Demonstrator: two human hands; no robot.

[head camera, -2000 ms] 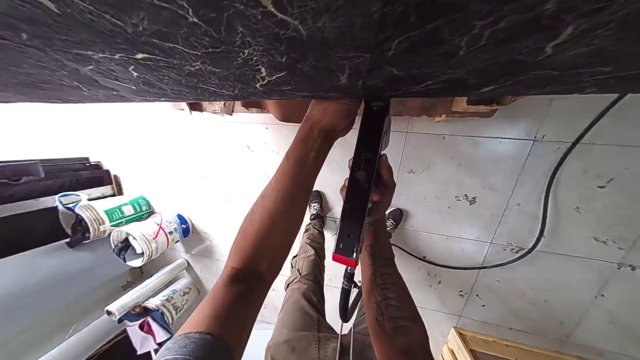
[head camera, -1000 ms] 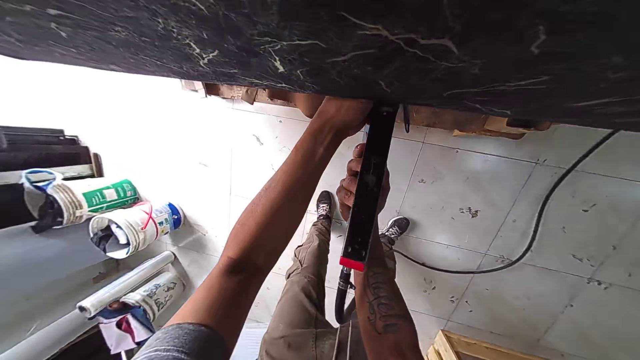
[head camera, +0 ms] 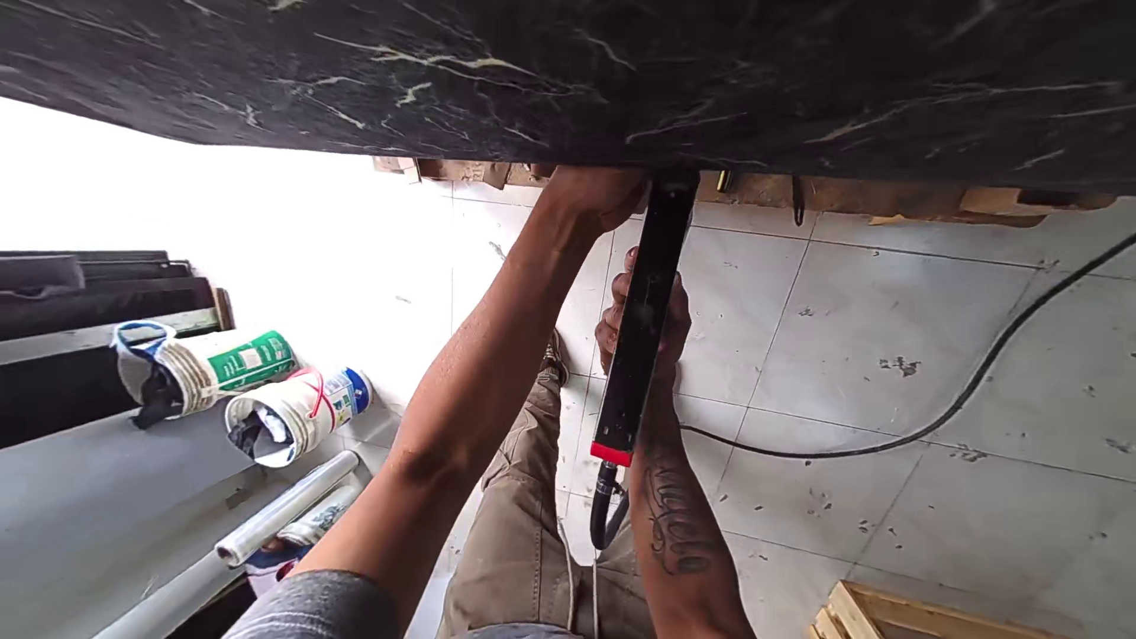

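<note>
My right hand (head camera: 679, 319) is wrapped around a long black pneumatic tool (head camera: 648, 311) with a red end cap, from which a black hose (head camera: 611, 510) curves down. The tool's upper end meets the lower edge of a black, white-veined marble-patterned panel or covering (head camera: 568, 89). My left hand (head camera: 595, 193) reaches to that same edge, just left of the tool; its fingers are hidden under the panel, so what it touches cannot be seen. Brown, rough-edged material (head camera: 754, 191) shows beneath the edge.
At the left, two white buckets (head camera: 306, 435) lie on their sides beside a clear plastic roll (head camera: 288, 506) and stacked dark material (head camera: 106, 293). A black hose (head camera: 976, 382) crosses the tiled floor (head camera: 843, 337) on the right. A wooden frame (head camera: 932, 612) stands at the bottom right.
The fingers of my right hand now show more on the tool's left side than two seconds ago. My left hand stays at the panel's edge.
</note>
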